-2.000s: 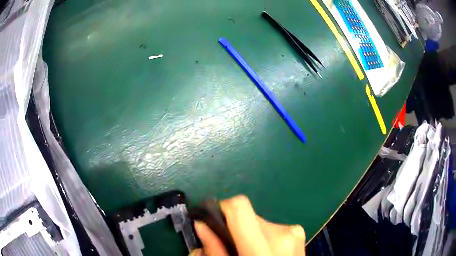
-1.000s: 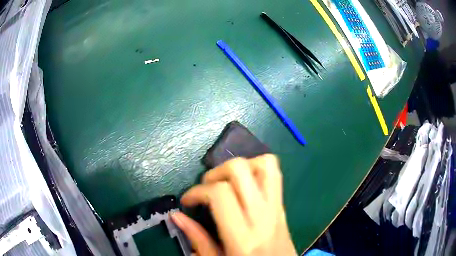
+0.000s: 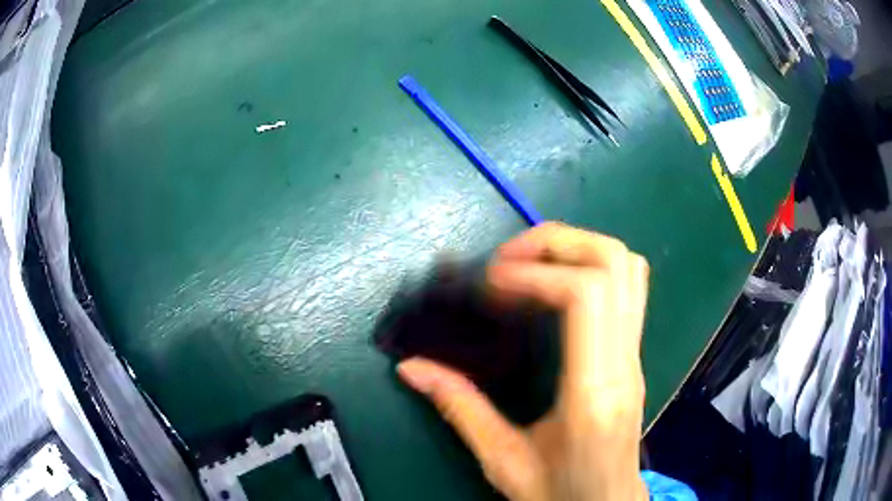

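Note:
My right hand (image 3: pixel 577 342) is at the lower centre, with its thumb and fingers around opposite edges of the dark pad (image 3: pixel 445 328). The pad is blurred and partly hidden by the hand. A phone middle frame (image 3: pixel 342 479) with a black end and silvery body lies at the bottom left of the hand, cut off by the picture's edge. The blue plastic stick (image 3: pixel 465 145) lies on the mat above the hand, its lower end hidden by the fingers. My left hand is not in view.
Open black tweezers (image 3: pixel 557 78) lie at the upper centre of the green mat (image 3: pixel 196 225). A small pale scrap (image 3: pixel 271 127) lies upper left. Yellow tape (image 3: pixel 665 78) and a blue adhesive sheet (image 3: pixel 702 68) are upper right. Wrapped material (image 3: pixel 782 342) and a white-covered tray (image 3: pixel 29 323) flank the mat.
My right hand has moved up and right, away from the frame, and its fingers now cover the lower end of the stick. The dark pad has shifted and is blurred.

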